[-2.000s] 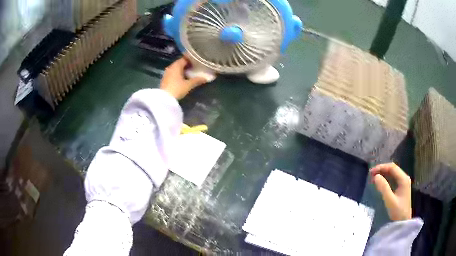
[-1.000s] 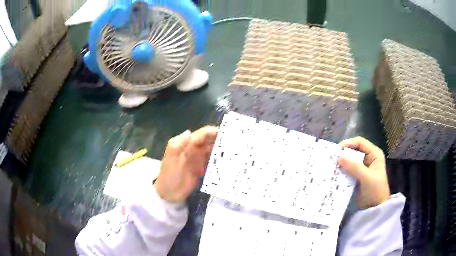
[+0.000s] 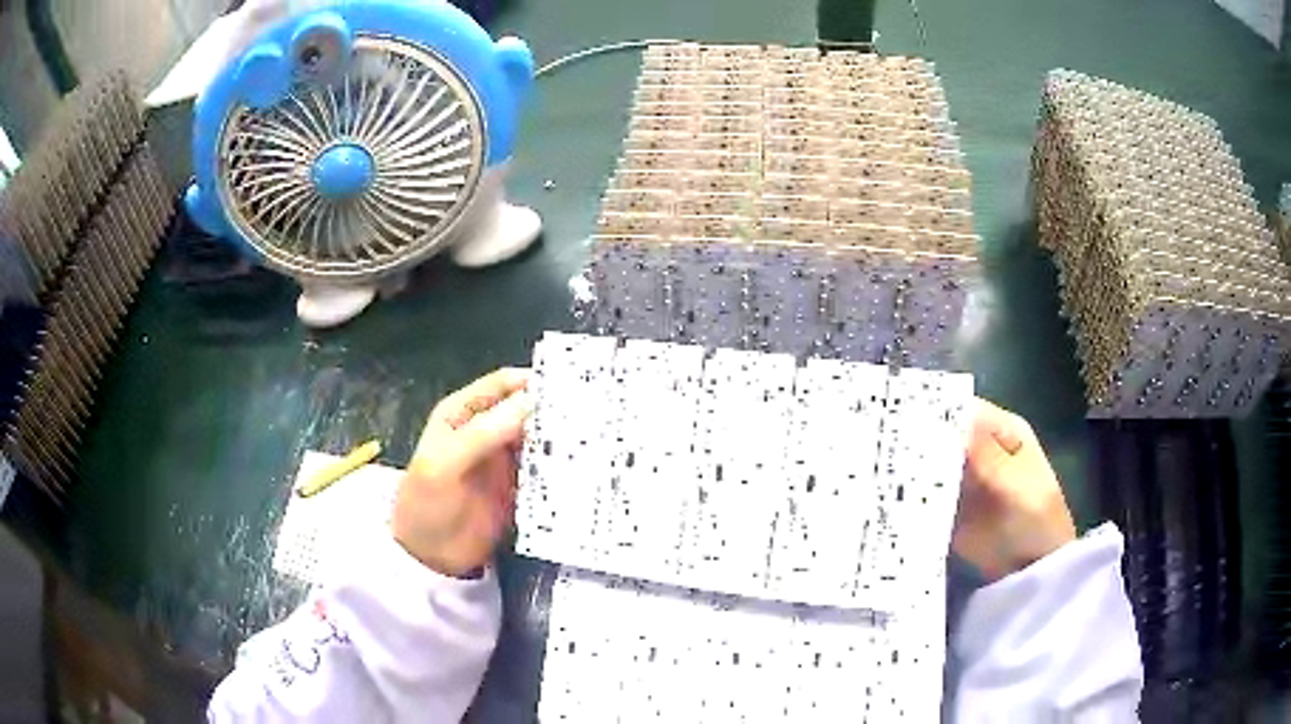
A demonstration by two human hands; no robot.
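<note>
A white PCB panel (image 3: 743, 474) with small black marks and several strips is held up, nearly level. My left hand (image 3: 465, 474) grips its left edge. My right hand (image 3: 1012, 492) grips its right edge; some of its fingers are hidden behind the panel. More white panel surface (image 3: 736, 665) shows just below the held one, partly covered by it. A block of racked PCB panels (image 3: 786, 184) with tan edges and a greyish-purple front stands directly behind the held panel.
A blue and white fan (image 3: 343, 170) stands at the back left. A yellow stick (image 3: 340, 467) lies on a small white paper (image 3: 305, 530) left of my left hand. Racked panels stand at the right (image 3: 1161, 255) and far left (image 3: 85, 304). A dark ridged tray (image 3: 1168, 552) lies at right.
My left hand has closed on the panel's left edge. The panel has turned from a slant to nearly level. Since the oldest frame, my left hand has left the fan and the panel has been lifted.
</note>
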